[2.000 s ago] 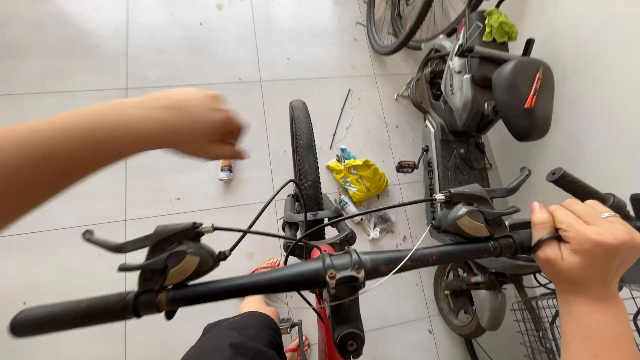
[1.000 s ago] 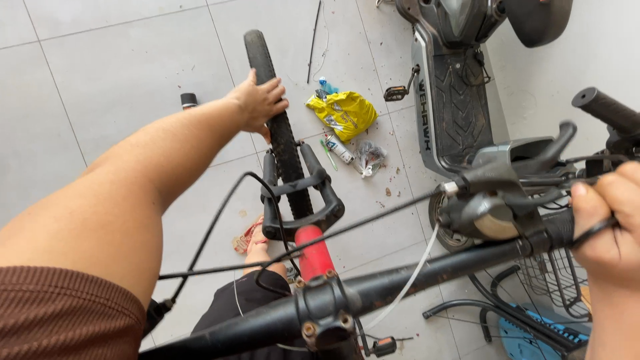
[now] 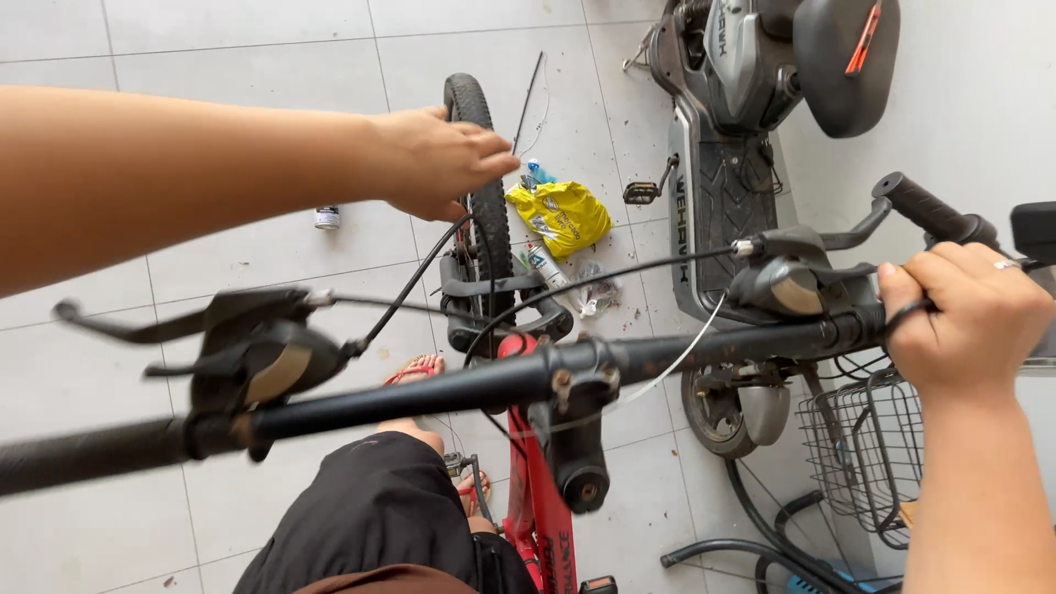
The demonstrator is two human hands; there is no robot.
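Observation:
A red bicycle frame stands below me, its black handlebar crossing the view. My right hand is closed around the right grip, beside the right brake and shifter unit. My left hand, fingers spread, is over the knobbly front tyre; whether it touches the rubber cannot be told. The left brake lever and left grip have no hand on them. Black cables arc ahead of the bar. A thin white cable hangs in a curve from the right shifter.
A yellow plastic bag, a spray can and a clear plastic bag lie right of the front wheel. Another can is on the tiles at left. An electric scooter and a wire basket stand at right.
Two seconds ago my left hand was left of the front wheel; one second ago it was at the tyre. It is over the wheel now. My right hand stays on the grip.

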